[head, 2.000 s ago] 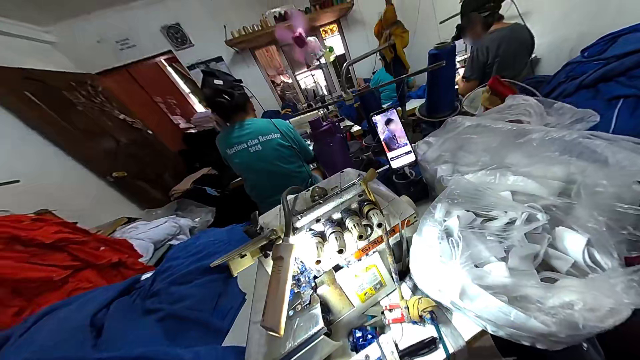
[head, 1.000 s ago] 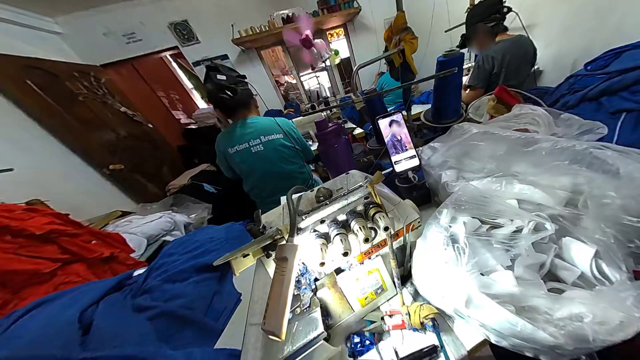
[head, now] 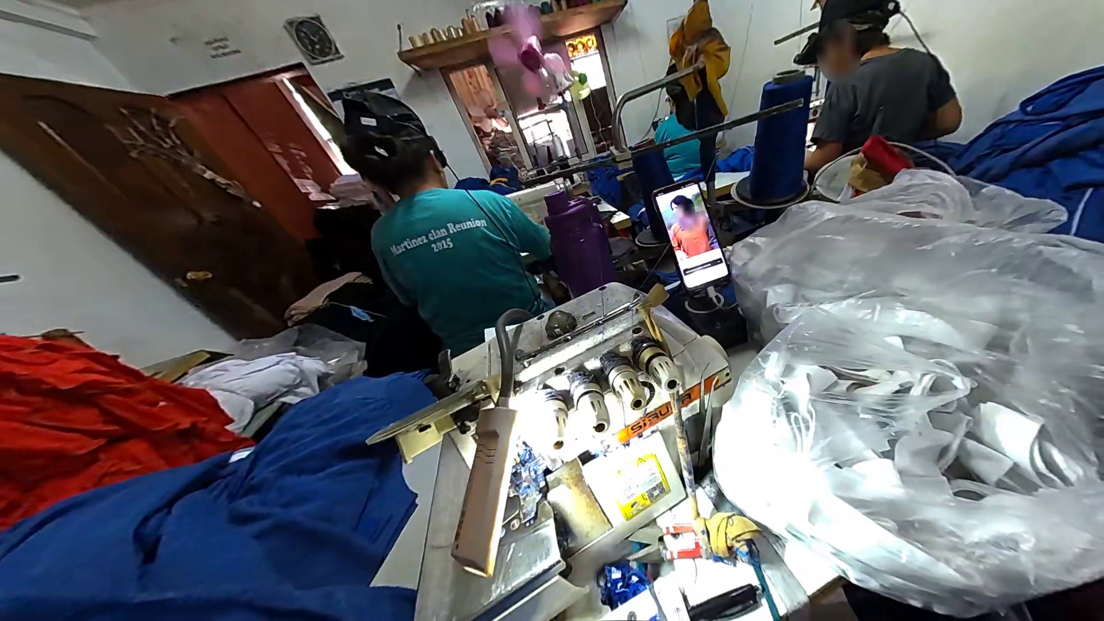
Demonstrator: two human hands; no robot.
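Observation:
Neither of my hands shows in the head view. In the lower middle stands an overlock sewing machine [head: 604,345] with several thread tension dials [head: 623,379] along its front. A lamp with a long tan handle [head: 486,492] hangs on a bent dark neck at its left side. Blue thread or scraps [head: 623,582] lie near the bottom edge, beside a yellow band [head: 731,533]. Behind the machine a lit smartphone [head: 692,237] stands upright. Blue fabric [head: 250,509] is heaped at the left.
A clear plastic bag of white strips [head: 914,414] fills the right side. Red fabric [head: 95,423] lies at the far left. A person in a teal shirt [head: 457,259] sits ahead, near a purple flask [head: 580,246]; another person [head: 888,95] is at upper right. A blue thread cone [head: 779,138] stands behind.
The picture on the smartphone's screen has changed.

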